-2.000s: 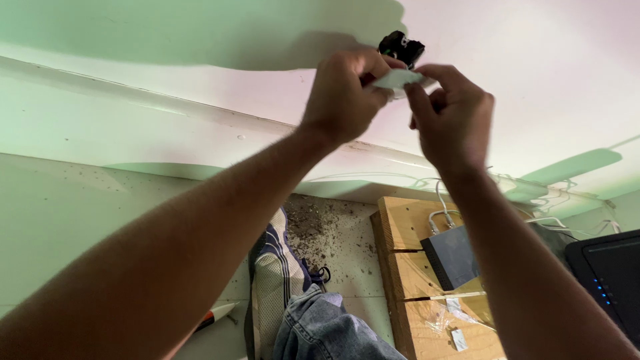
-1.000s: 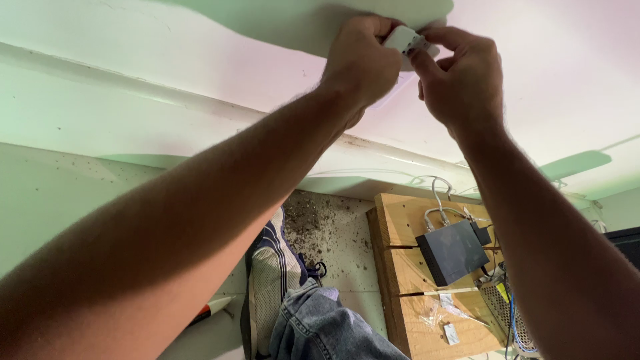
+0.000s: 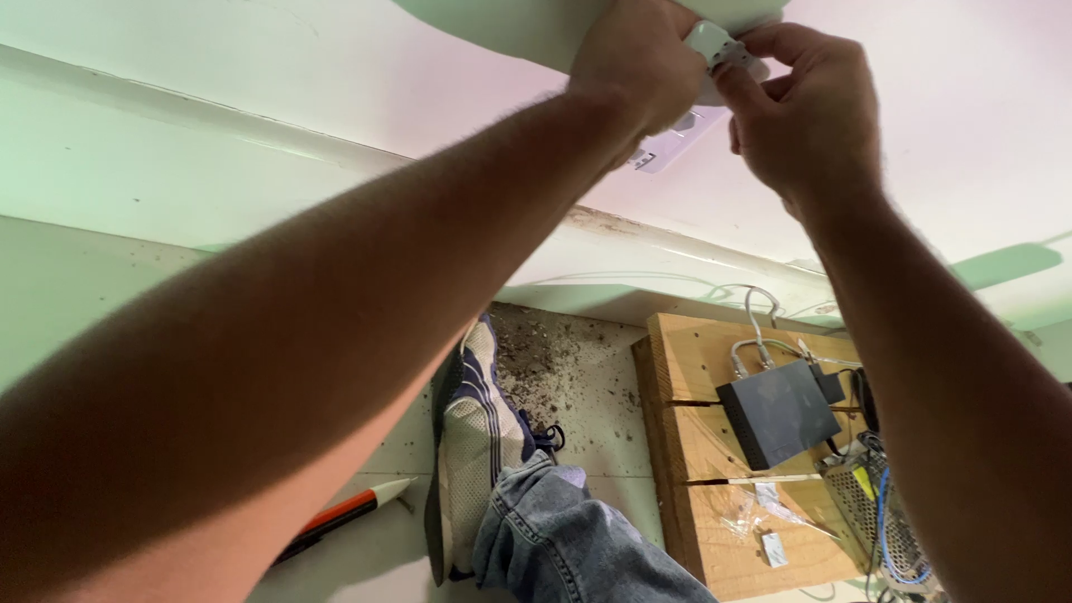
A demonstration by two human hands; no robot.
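Observation:
Near the top of the head view, both my hands are on a white plastic electrical socket module (image 3: 727, 52) close to the pale wall. My left hand (image 3: 641, 67) grips its left end, with the fingertips hidden behind it. My right hand (image 3: 804, 105) pinches its right side between thumb and index finger. Small dark holes show in its face. A white frame-like plate (image 3: 682, 141) with openings shows just below my left hand, partly covered by the hand and wrist.
A wooden slatted platform (image 3: 682, 360) carries a dark grey box (image 3: 779, 412) with cables and a perforated metal case (image 3: 875, 502). Dirt (image 3: 536, 360) lies beside my shoe (image 3: 477, 419). An orange-and-black pen-shaped tool (image 3: 343, 512) is on the floor.
The white module is seen edge-on two seconds ago; its holed face shows now. The dark opening beyond my hands two seconds ago is now out of sight, and the frame-like plate has come into sight.

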